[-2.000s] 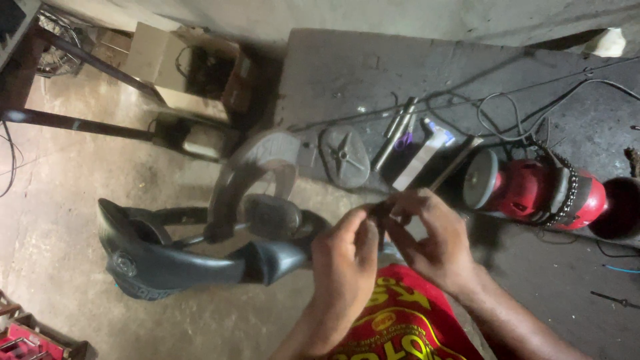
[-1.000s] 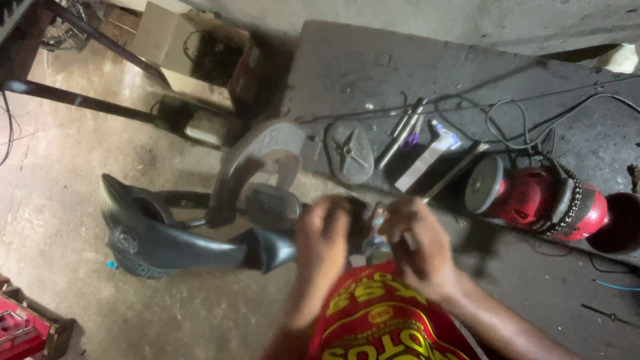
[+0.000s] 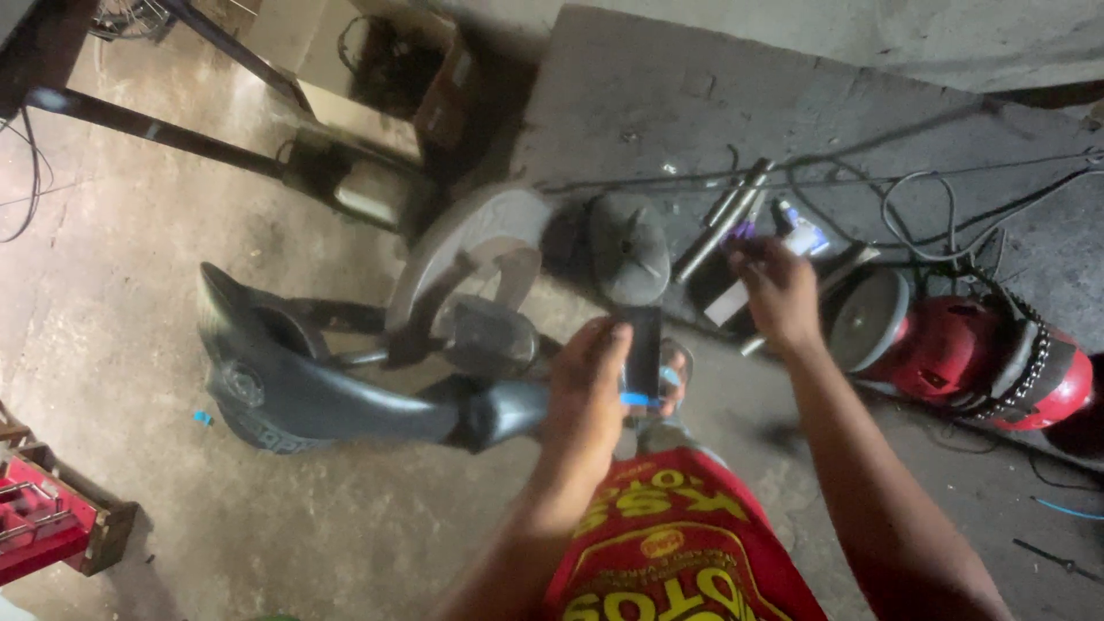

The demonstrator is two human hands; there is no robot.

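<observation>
My left hand (image 3: 591, 392) grips a flat dark rectangular piece (image 3: 642, 354) with a blue lower edge, held upright above my foot. My right hand (image 3: 780, 289) is over the workbench, its fingers at the purple-handled tool (image 3: 742, 231), which may be scissors; blur hides whether they hold it. Around that hand lie metal rods (image 3: 724, 220), a pale flat strip (image 3: 727, 304) and a white and blue tube (image 3: 802, 226). A grey oval metal plate (image 3: 630, 250) lies left of them, near the bench edge.
Left of my hands stands a dark motorcycle fairing or fender (image 3: 345, 405) beside a curved grey guard (image 3: 466, 233). A red angle grinder or polisher (image 3: 957, 354) with a disc and chain lies at right. Cables (image 3: 931, 250) cross the workbench (image 3: 655, 95). A cardboard box (image 3: 319, 52) and a red tray (image 3: 43, 517) are on the left.
My hands were close together in front of me. My right hand has moved away to the tools on the bench, while the dark piece now shows plainly in my left hand.
</observation>
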